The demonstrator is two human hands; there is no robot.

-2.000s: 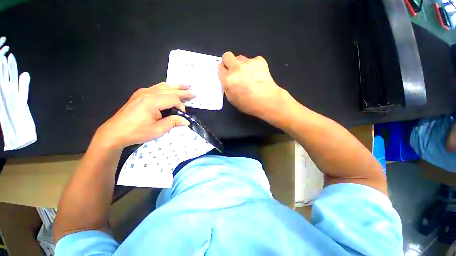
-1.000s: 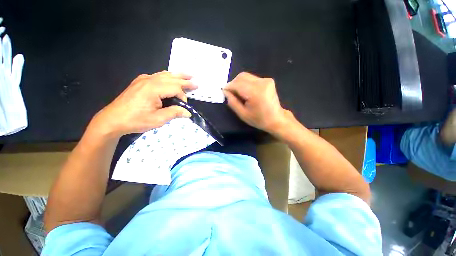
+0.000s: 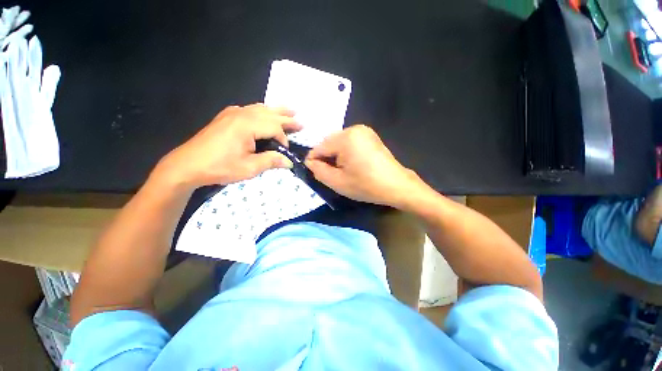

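Observation:
A white rounded square plate (image 3: 308,98) lies on the black bench mat, with one dark round mark in its upper right corner. My left hand (image 3: 229,148) rests fingertips on the plate's lower left part and pinches a glossy black strip (image 3: 299,169) between thumb and fingers. White backing paper (image 3: 250,210) with small blue-grey marks hangs below the strip towards my body. My right hand (image 3: 356,165) has thumb and forefinger together at the black strip, just below the plate's lower edge. Any small piece between those fingertips is too small to tell.
White gloves (image 3: 29,105) lie at the left. A stack of black sheets (image 3: 555,109) with a shiny grey curved edge stands at the right. Open cartons (image 3: 62,228) are below the bench edge. Another person's sleeve (image 3: 620,235) and a blue bin (image 3: 565,224) show at the right.
My right hand has moved from the plate's right side down to the black strip. The plate shows its dark corner mark, which my right hand covered at first. My left hand keeps the strip.

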